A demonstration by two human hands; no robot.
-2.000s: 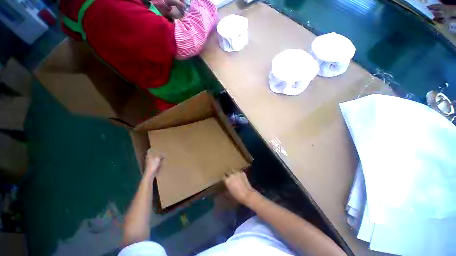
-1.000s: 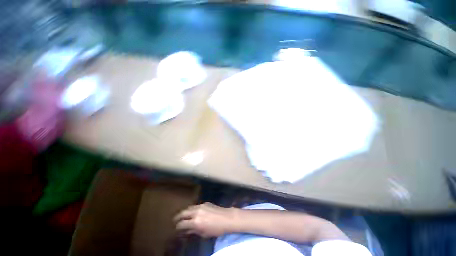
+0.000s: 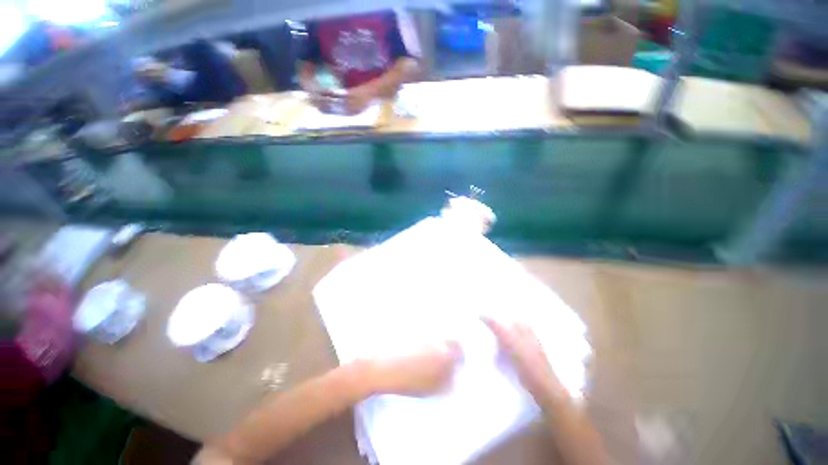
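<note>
A stack of bright white paper sheets [image 3: 399, 300] lies on the brown table in front of me. My left hand [image 3: 427, 368] and my right hand [image 3: 519, 350] are both over the stack, blurred; I cannot tell whether they grip a sheet. Three white wrapped pieces stand left of the stack: one at the back [image 3: 255, 262], one nearer me [image 3: 211, 318] and one farther left [image 3: 110, 311]. A small pale item [image 3: 470, 214], blurred, sits at the stack's far corner, by the belt.
The green conveyor belt [image 3: 508, 186] runs beyond the table [image 3: 672, 336]. A person in a dark red top [image 3: 356, 50] works across it. A pink sleeve [image 3: 45, 327] is at the left edge. A dark object [image 3: 803, 443] lies at lower right. Part of a brown carton [image 3: 150, 447] shows at lower left.
My view has swung up and right from the carton to the table. Both hands have left the carton area and are now over the white sheets. The belt's far side has come into view.
</note>
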